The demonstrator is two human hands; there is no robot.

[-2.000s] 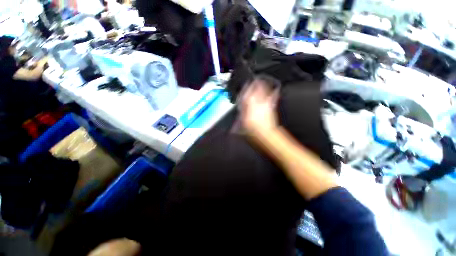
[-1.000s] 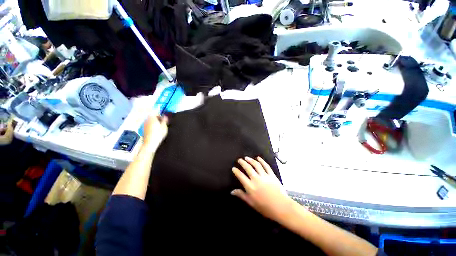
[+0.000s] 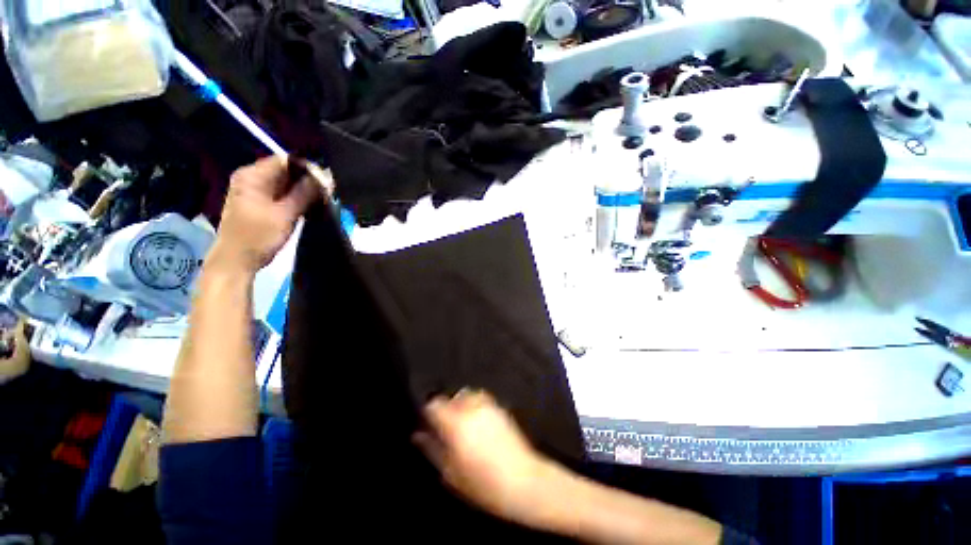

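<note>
A large black-brown garment panel (image 3: 468, 309) lies on the white sewing table and hangs over its front edge. My left hand (image 3: 266, 208) is closed on the panel's far left corner and holds it raised, so the left part stands up in a fold. My right hand (image 3: 479, 447) is on the panel near the table's front edge, blurred, with its fingers curled at the fold; whether it grips cloth is unclear. The sewing machine head (image 3: 724, 149) stands to the right of the panel, its needle area (image 3: 668, 256) apart from the cloth.
Red-handled scissors (image 3: 783, 279) lie right of the needle area, below a dark fabric strip (image 3: 846, 160). Snips (image 3: 942, 334) lie far right. An edge ruler (image 3: 724, 449) runs along the table front. A crumpled dark heap (image 3: 426, 128) lies behind. A neighbouring machine (image 3: 160, 261) stands left.
My left hand has lifted the panel's left corner up and away from the table. My right hand has moved left and nearer, its fingers now curled instead of spread flat.
</note>
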